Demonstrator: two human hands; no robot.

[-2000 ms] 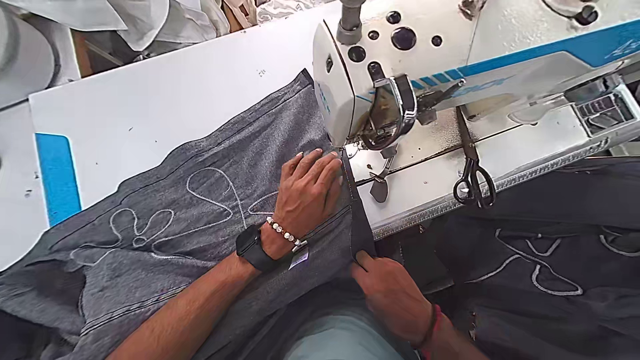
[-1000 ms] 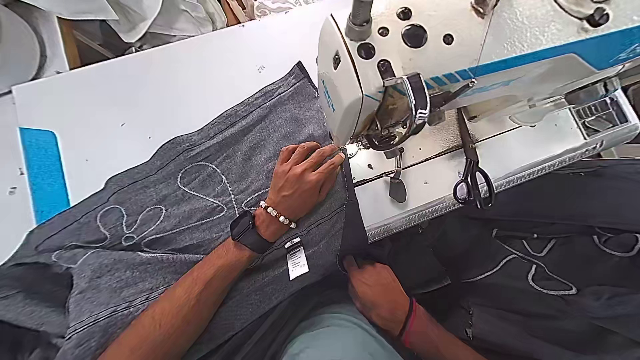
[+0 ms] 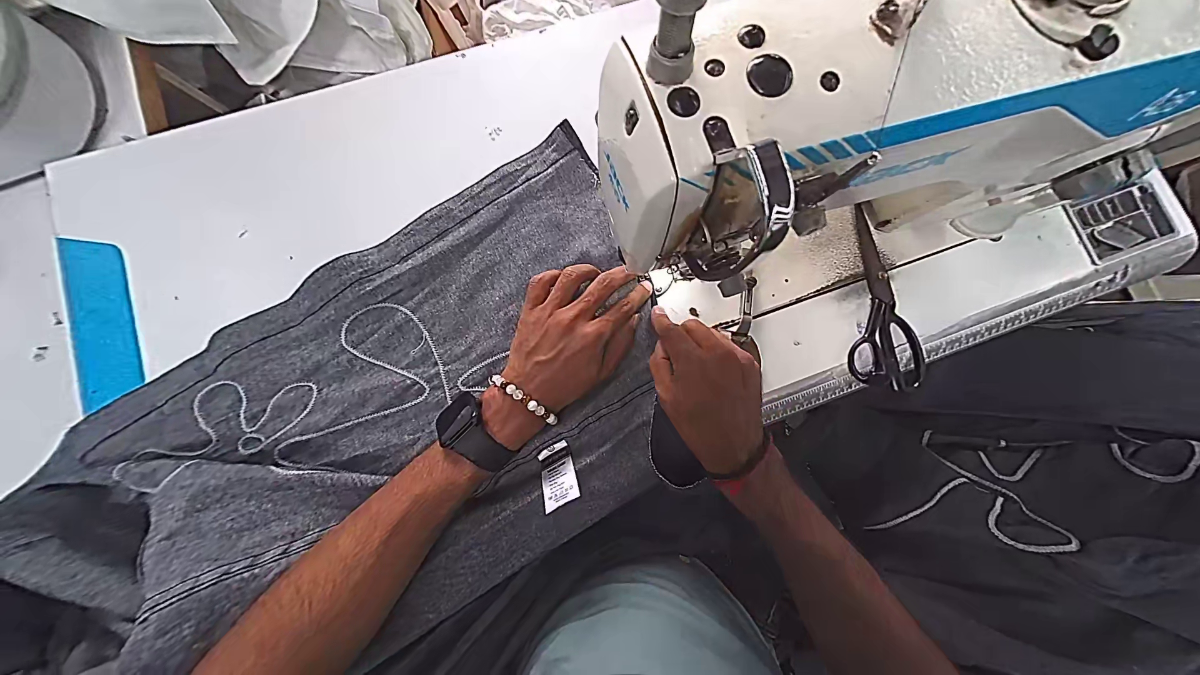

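Grey denim-like fabric (image 3: 487,244) with looping pale stitching lies across the table, its right edge at the needle area of a white and blue sewing machine (image 3: 647,169). My left hand (image 3: 577,347) rests on the fabric, fingertips beside the presser foot, fingers slightly bent. Close to those fingertips, my right hand (image 3: 708,389) pinches the dark folded edge of the fabric just in front of the foot. A white care label (image 3: 560,478) sticks out from the fabric below my left wrist. The needle itself is hard to make out.
Black-handled scissors (image 3: 883,328) lie on the machine bed, right of my right hand. A measuring scale (image 3: 816,398) runs along the bed's front edge. Dark fabric with pale stitching (image 3: 994,497) hangs at the lower right. White material (image 3: 328,37) is heaped behind the table (image 3: 216,206).
My right hand has moved up from the lower part of the fabric's edge to beside the presser foot. My left hand stays on the fabric near the needle area.
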